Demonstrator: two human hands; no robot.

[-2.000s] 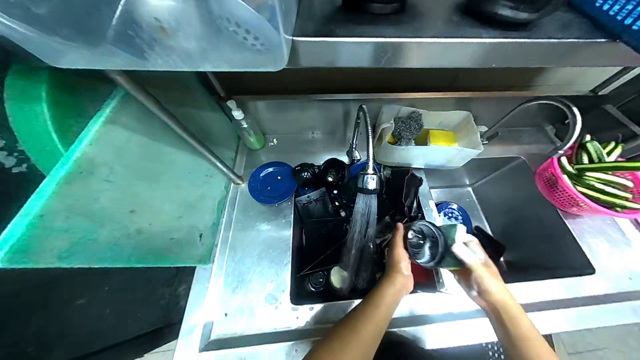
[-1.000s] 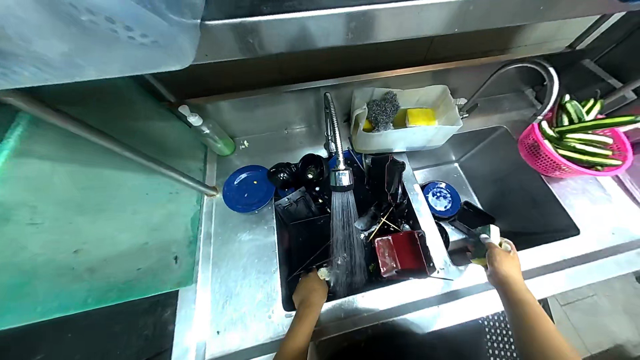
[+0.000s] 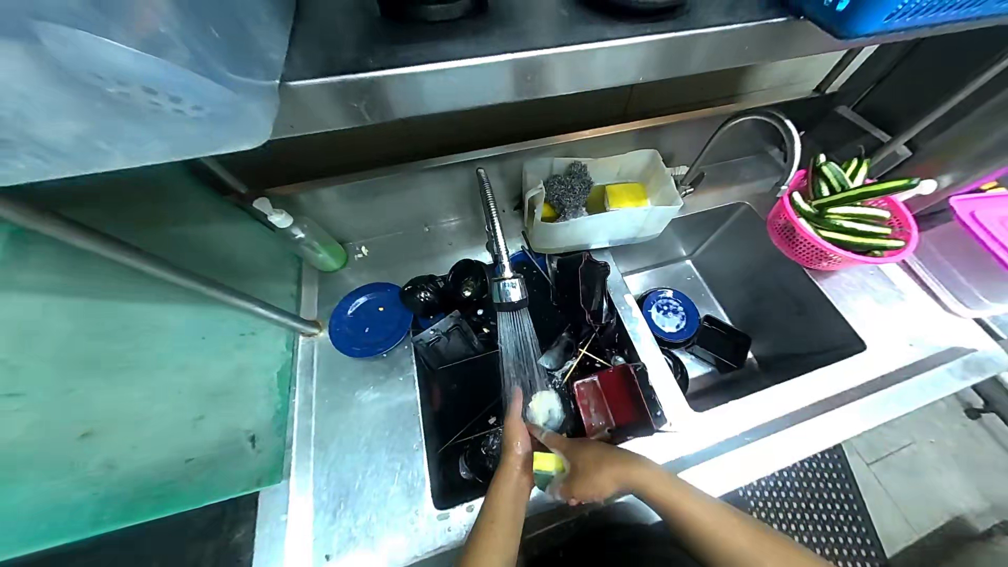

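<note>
My left hand [image 3: 516, 445] is at the front of the left sink basin, under the spray from the hose faucet [image 3: 509, 291]. It touches or nearly touches my right hand [image 3: 591, 470], which grips a yellow and green sponge [image 3: 549, 463]. Just beyond my hands lies a pale round thing [image 3: 545, 410]; whether my left hand holds anything cannot be told. Dark dishes fill the basin around them, with a red rectangular dish [image 3: 610, 398] to the right and dark bowls [image 3: 466, 282] at the back left. The right basin holds a blue dish [image 3: 669, 315] and a black rectangular dish [image 3: 720, 342].
A blue plate [image 3: 370, 320] lies on the left drainboard near a soap bottle [image 3: 311, 240]. Behind the basins stands a white container [image 3: 602, 228] with a steel scrubber [image 3: 568, 189] and a yellow sponge [image 3: 626, 196]. A pink basket [image 3: 839, 248] of cucumbers and a curved faucet [image 3: 756, 118] are at right.
My right hand has moved left from the right basin to the left one, sponge still in it. My left hand has moved right toward it. The cup-like item held two seconds ago is out of my hands.
</note>
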